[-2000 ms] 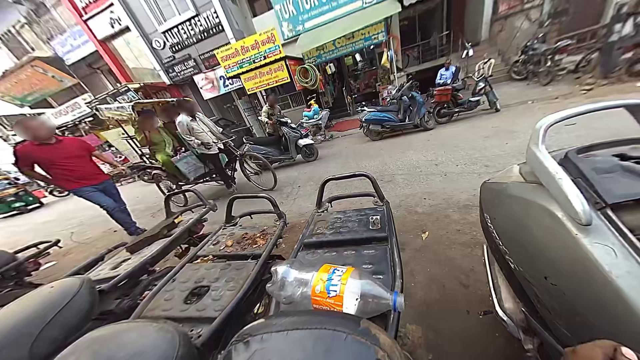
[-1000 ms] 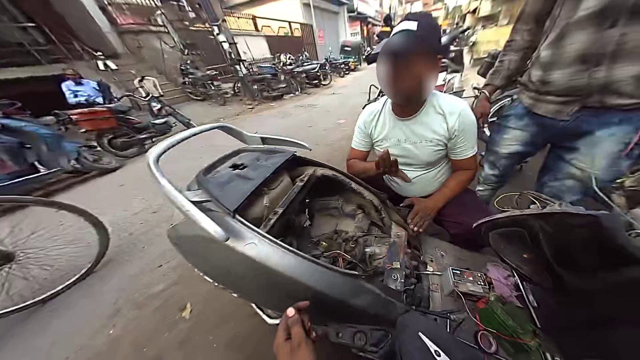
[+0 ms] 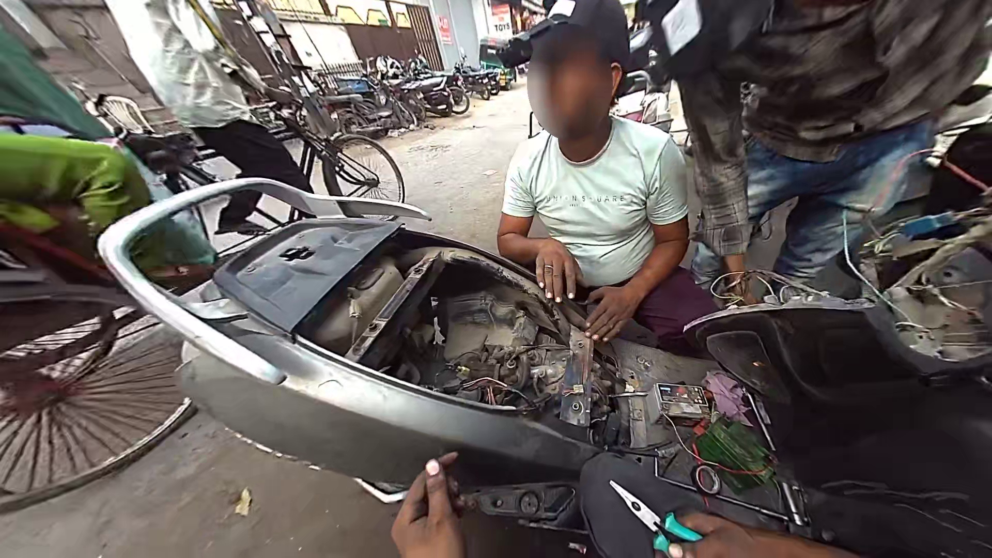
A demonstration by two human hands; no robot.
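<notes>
My left hand (image 3: 430,511) is raised beside the silver side panel (image 3: 372,434) of a scooter, fingertips pinched together; whether something small is between them I cannot tell. In my right hand (image 3: 721,539), at the bottom edge, are needle-nose pliers (image 3: 647,515) with teal handles, their jaws pointing up and left over my dark trouser knee (image 3: 612,480). The scooter's seat is off, and wires (image 3: 488,384) and engine parts show in the open bay. On the floorboard lie a battery (image 3: 682,401), a roll of black tape (image 3: 706,480) and a green packet (image 3: 732,453).
A co-worker (image 3: 597,201) sits across the scooter, hands at its frame. Another person in a checked shirt (image 3: 829,93) stands at the right, one hand near loose wires. The scooter's front panel (image 3: 775,341) is at right. A cycle rickshaw wheel (image 3: 62,411) is close at left.
The view has swung from the parked scooters and street to the opened scooter. The co-worker's raised hand has lowered toward the scooter's frame. A cycle rickshaw now fills the left side.
</notes>
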